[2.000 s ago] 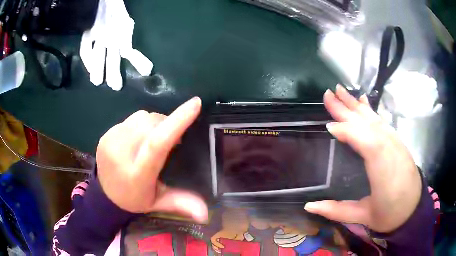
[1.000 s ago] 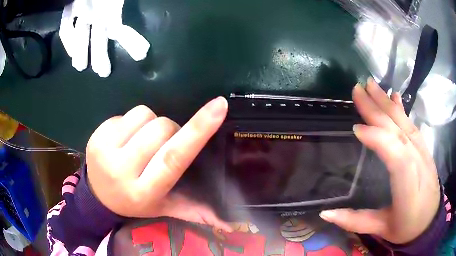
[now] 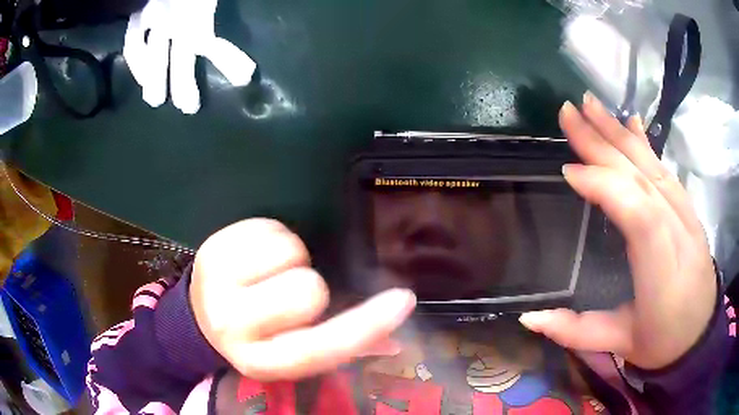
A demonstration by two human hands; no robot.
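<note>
A black Bluetooth video speaker lies face up at the bench's front edge. A dark glossy lens panel with yellow lettering lies over its screen area; the silver-white frame shows along the right and bottom. A thin silver antenna runs along the far edge. My right hand grips the unit's right end, fingers at the far side and thumb at the near edge. My left hand has its index fingertip at the panel's lower left corner, other fingers curled, holding nothing visible.
A limp white glove lies at the far left, beside black straps and a pale translucent object. A black wrist strap and shiny clear plastic lie at the right. A blue bin is below left.
My left index finger has moved from the unit's upper left down to its lower left corner. The silver-white frame's left side, seen earlier, is now covered. My right hand keeps its hold.
</note>
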